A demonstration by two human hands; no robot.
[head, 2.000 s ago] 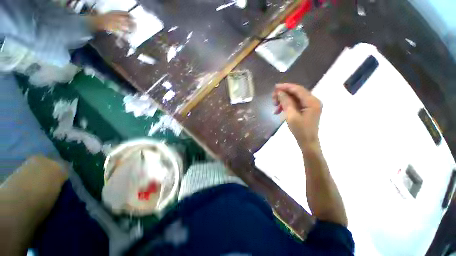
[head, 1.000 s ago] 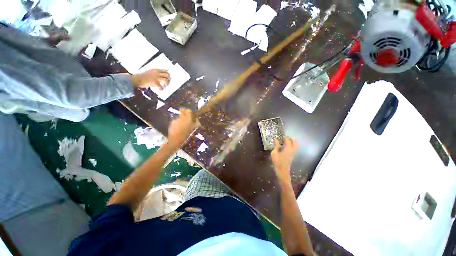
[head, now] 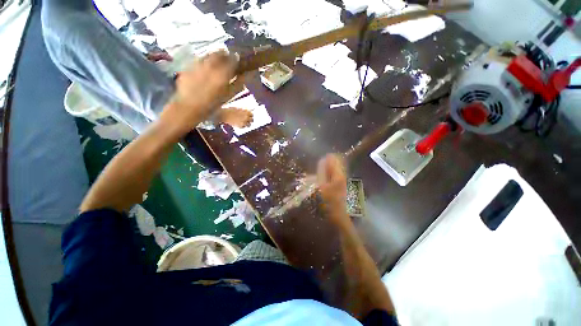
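Observation:
My left hand (head: 207, 83), blurred, is closed around the near end of a long tan wooden strip (head: 306, 44). The strip slants up to the right above the dark brown table (head: 306, 143). A black cable (head: 364, 57) crosses the strip. My right hand (head: 331, 181), also blurred, is over the table at the left side of a small pale-rimmed box (head: 356, 198) with small contents. The hand partly covers the box, and its finger positions are unclear. The electric cloth cutter (head: 487, 95), with a silver motor and red handle, stands on its pale base plate (head: 401, 159).
The white fabric lay (head: 471, 255) with a dark weight (head: 501, 204) is at right. Another person's hand (head: 236, 119) rests on white pieces at left. A second small box (head: 276, 76) and scraps lie on the table. A cream bucket (head: 197, 251) stands on the green floor.
My left hand has moved up and left, and the strip's near end has risen off the table with it. My right hand has shifted left from the small box. The view has also shifted.

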